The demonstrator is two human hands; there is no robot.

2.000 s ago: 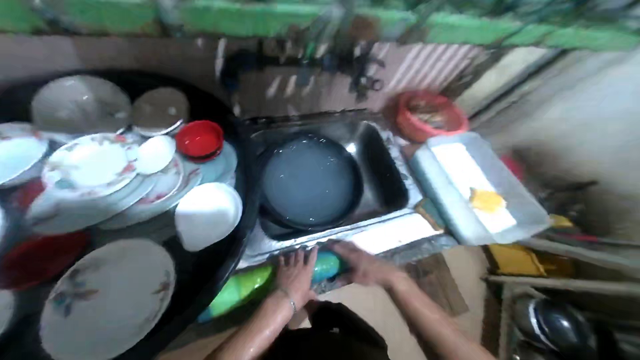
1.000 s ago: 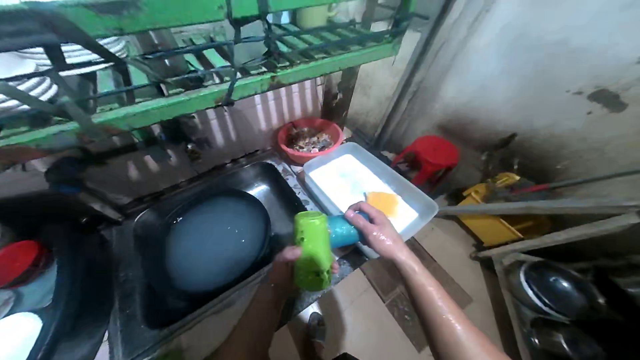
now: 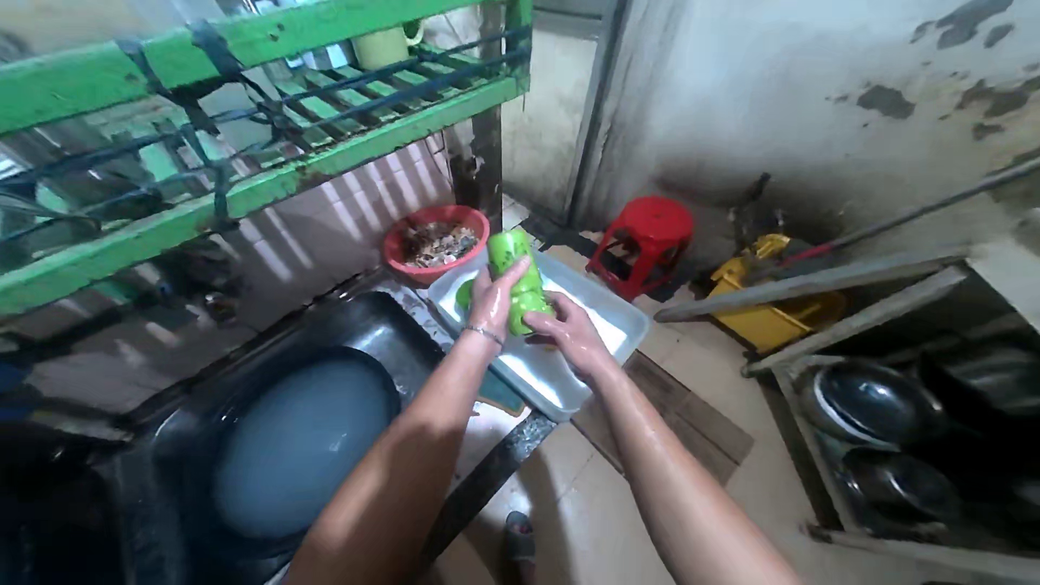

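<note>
Both hands hold green plastic cups [image 3: 517,280] over a rectangular plastic tub [image 3: 621,321] at the sink's right end. My left hand [image 3: 493,305] grips the upper part, its thumb across the front. My right hand [image 3: 569,329] closes on the lower end from the right. Another round green piece [image 3: 465,294] shows left of my left hand; whether it is joined to the cups I cannot tell. Whitish liquid covers the tub's bottom, and the yellow sponge seen earlier is mostly hidden behind my hands. Left of my arms, a dark basin [image 3: 390,382] of cloudy water [image 3: 309,447] sits in the sink [image 3: 162,431].
A red bowl of scraps [image 3: 396,260] stands behind the tub. A green slatted rack [image 3: 325,162] runs above the sink. On the floor are a red stool [image 3: 654,219] and a yellow mop bucket [image 3: 760,313]. A shelf frame with pans [image 3: 877,398] is at right.
The view has swung right. My hands have moved from the sink's front edge to over the tub. The blue cup seen in my right hand a second ago is out of sight.
</note>
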